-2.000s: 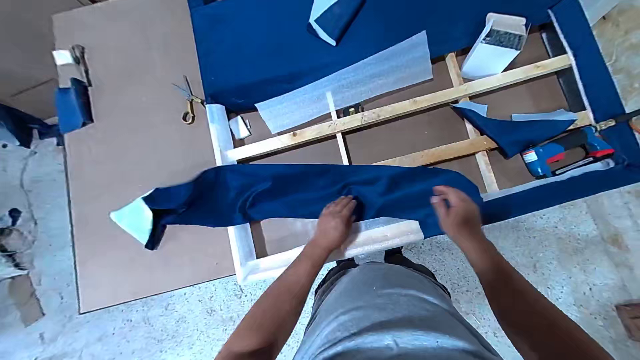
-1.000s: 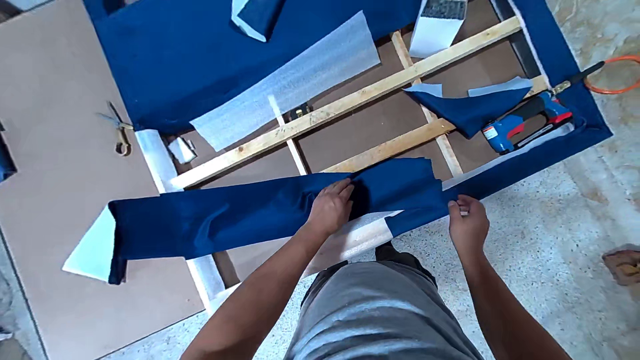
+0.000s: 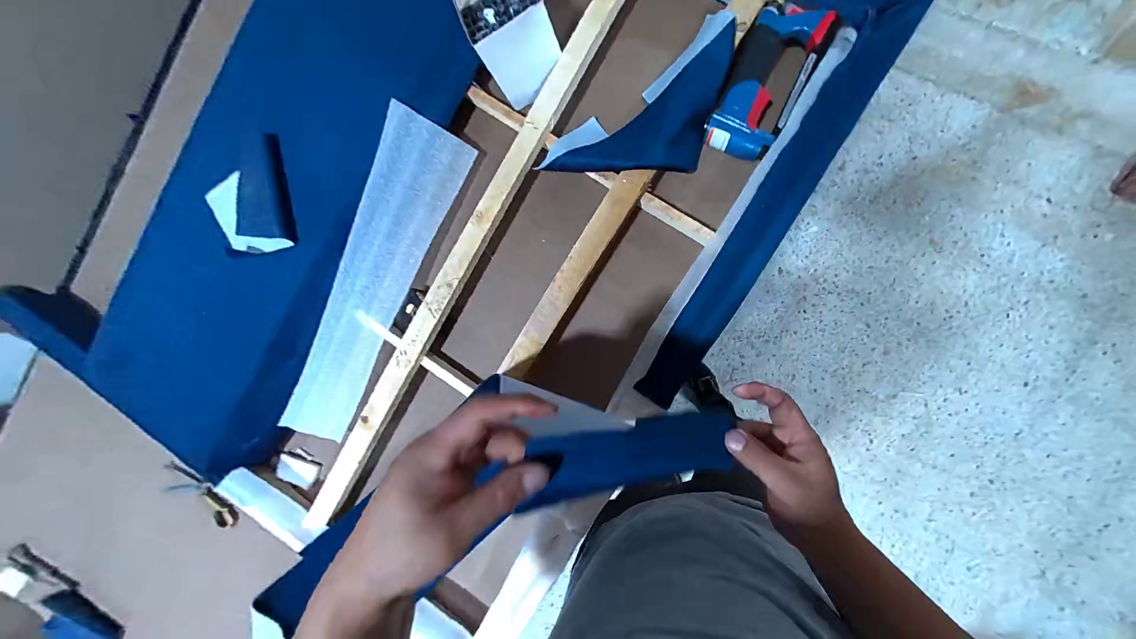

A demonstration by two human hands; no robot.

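Observation:
A strip of blue fabric (image 3: 630,453) with a white backing is stretched between my two hands, lifted over the near rail of the frame. My left hand (image 3: 470,479) pinches it at its left part, thumb toward the camera. At its right end, my right hand (image 3: 785,453) grips the edge between thumb and fingers. Beneath and beyond lies the wooden frame (image 3: 444,284), its right rail (image 3: 763,222) wrapped in blue fabric over white padding. The lower left part of the long fabric is partly hidden by my left forearm.
A blue and red staple gun (image 3: 745,115) lies at the frame's upper right, beside a blue fabric scrap (image 3: 666,133). A white box of staples (image 3: 515,53), a white foam sheet (image 3: 382,257), a folded scrap (image 3: 257,200) and scissors (image 3: 213,501) lie further left.
My left hand has come off the fabric lying on the near rail, and the fabric's right end is now raised between both hands. The view has turned strongly.

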